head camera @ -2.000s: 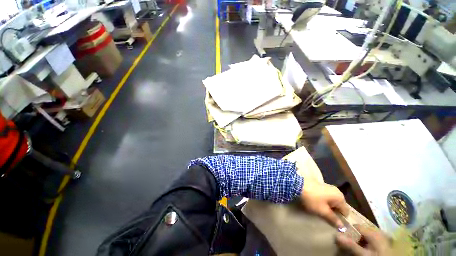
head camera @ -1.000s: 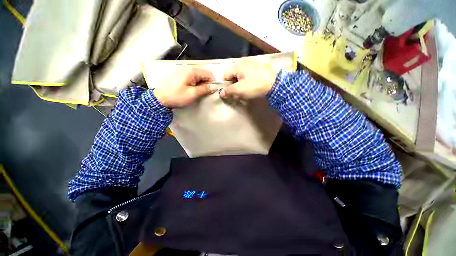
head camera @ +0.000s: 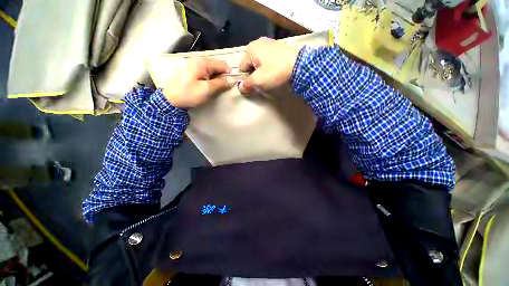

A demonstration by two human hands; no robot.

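Note:
A beige fabric bag [head camera: 251,128] with yellow edging lies in front of me over the lap, its mouth hem facing away. My left hand [head camera: 195,81] pinches the bag near the middle of the hem. My right hand [head camera: 269,64] pinches it just beside, with the fingertips of both hands almost touching. A small shiny piece shows between the fingertips; whether it is a snap or a washer cannot be told.
A pile of beige bags [head camera: 50,50] stands at the upper left. At the upper right are the bench with a yellow press base [head camera: 363,39], a red box [head camera: 460,28] and loose metal parts [head camera: 446,67]. More yellow-edged bags [head camera: 485,240] are at the lower right.
The view has turned from the aisle down to the lap. Over the last second, both hands and the bag's hem have shifted slightly up in view, still pinching the hem.

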